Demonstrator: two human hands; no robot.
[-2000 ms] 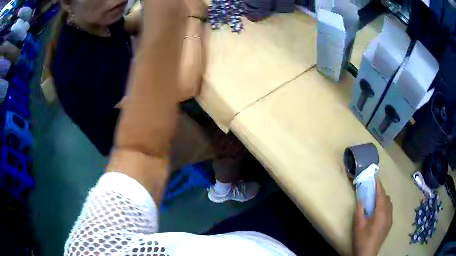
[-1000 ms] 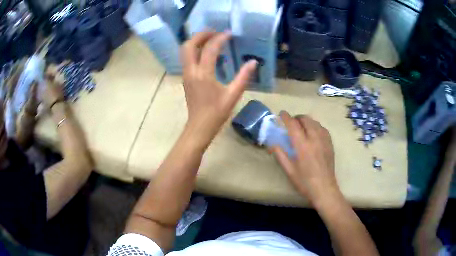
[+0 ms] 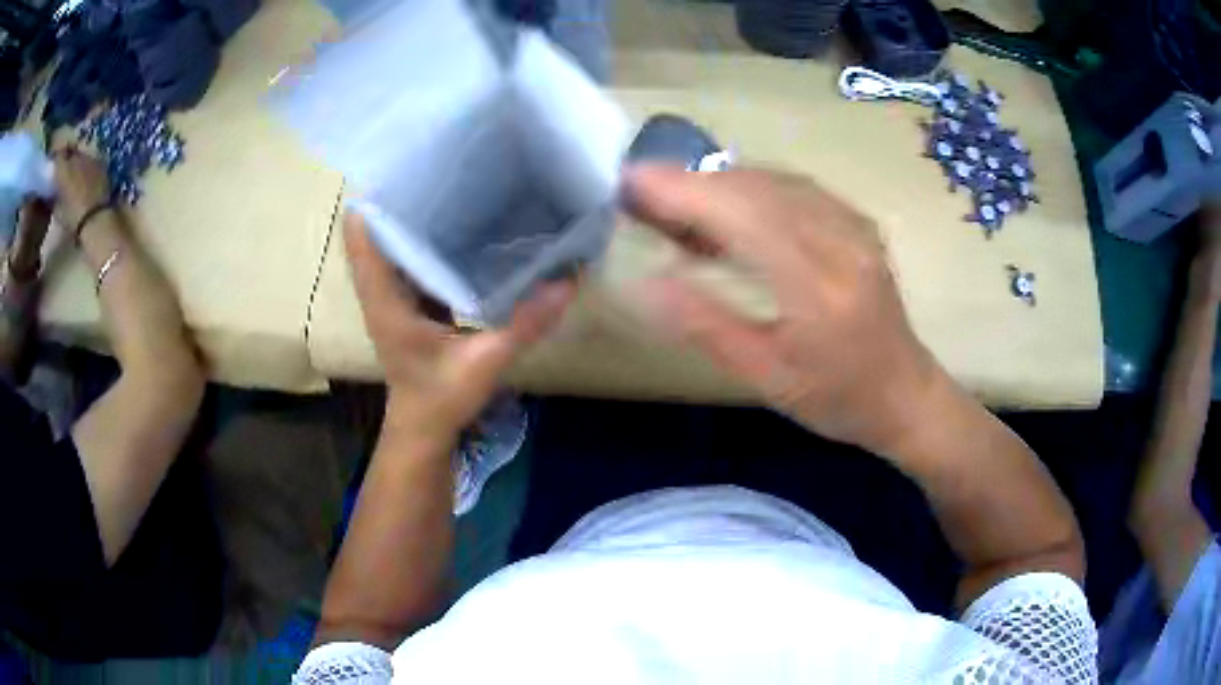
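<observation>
A light blue-grey retail box point(image 3: 516, 174) is held up in front of me, blurred, its open end and white flaps facing me. My left hand point(image 3: 442, 341) grips it from below. My right hand point(image 3: 790, 295) is at the box's right with its fingers apart, blurred, and seems to hold nothing. The dark round head of the handheld appliance point(image 3: 674, 139) lies on the table behind my right hand, which hides the rest of it.
Small star-shaped parts point(image 3: 980, 154) lie at the right, with a white cable point(image 3: 888, 87) and dark cup-shaped parts point(image 3: 890, 34) behind. More small parts point(image 3: 131, 138) are at the left. A person's arm point(image 3: 141, 308) is at the left, another point(image 3: 1178, 415) at the far right.
My left hand has taken hold of a box and brought it towards me. My right hand has let go of the appliance, which stays on the table. The view has tilted down.
</observation>
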